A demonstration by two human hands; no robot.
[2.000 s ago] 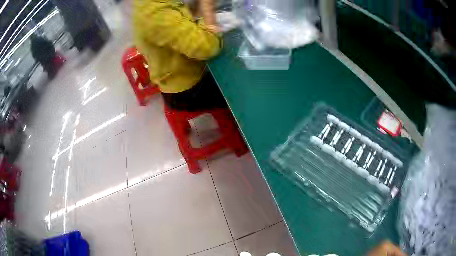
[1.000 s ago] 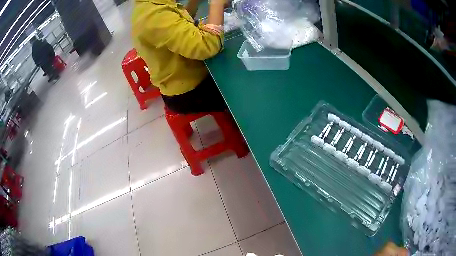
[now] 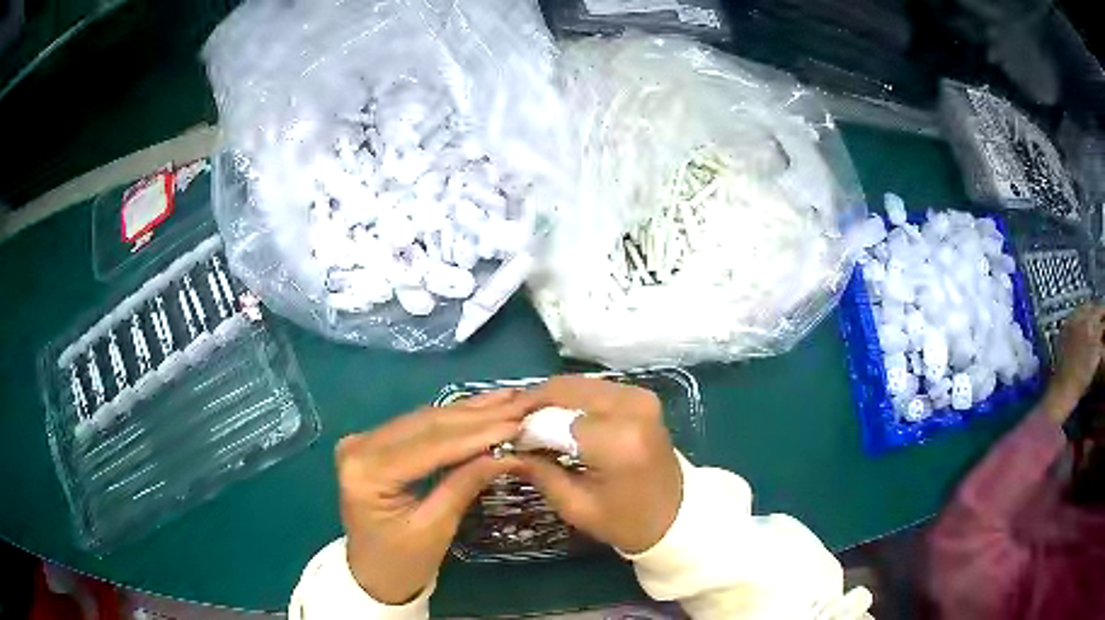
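My left hand (image 3: 418, 491) and my right hand (image 3: 606, 466) meet at the front centre, above the clear insert tray (image 3: 509, 521) heaped with dark and coppery metal inserts. My right hand holds a white plastic housing (image 3: 551, 429) between thumb and fingers. The fingertips of my left hand pinch a small metallic part (image 3: 503, 449) beside it; the fingers hide most of it. The blister tray (image 3: 182, 418) lies at the left, with a row of assembled units (image 3: 152, 333) in its back part.
The bag of white caps (image 3: 388, 206) and bag of housings (image 3: 703, 218) stand behind my hands. A blue parts bin (image 3: 875, 363) heaped with white pieces is at right, near a person's hand and pink sleeve (image 3: 1006, 509). A clear box with a red-edged label (image 3: 147, 206) is at back left.
The view has swung from the aisle and the neighbour in yellow to the bench in front of me. Both hands are now in view with parts; before, only a bit of one hand showed.
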